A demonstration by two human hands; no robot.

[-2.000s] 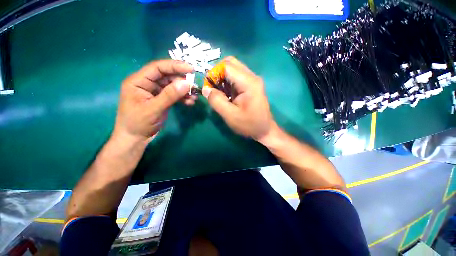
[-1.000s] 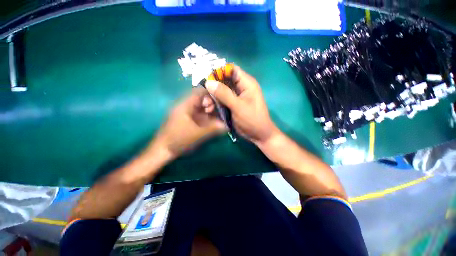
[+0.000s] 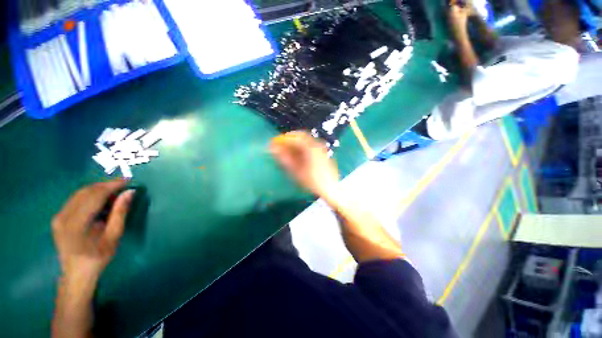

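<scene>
My left hand (image 3: 89, 228) is at the near side of a small heap of loose white connector housings (image 3: 122, 150). Its thumb and index fingertips are close together just below one housing; whether they grip it is not clear. My right hand (image 3: 305, 162), with an orange cover on a finger, is blurred at the near left edge of the pile of black wire harnesses (image 3: 310, 76). What it holds, if anything, cannot be made out. White housings line the near side of the pile.
A blue-rimmed tray (image 3: 102, 78) with long white strips and a second blue-rimmed tray (image 3: 228, 69) of white parts stand at the far left. At the right, another person's arm and white sleeve (image 3: 521, 69) reach to the bench. The bench edge runs diagonally.
The view has swung to the right. My hands, close together before with dark wires in my right hand, are now apart: left by the loose housings, right by the harness pile.
</scene>
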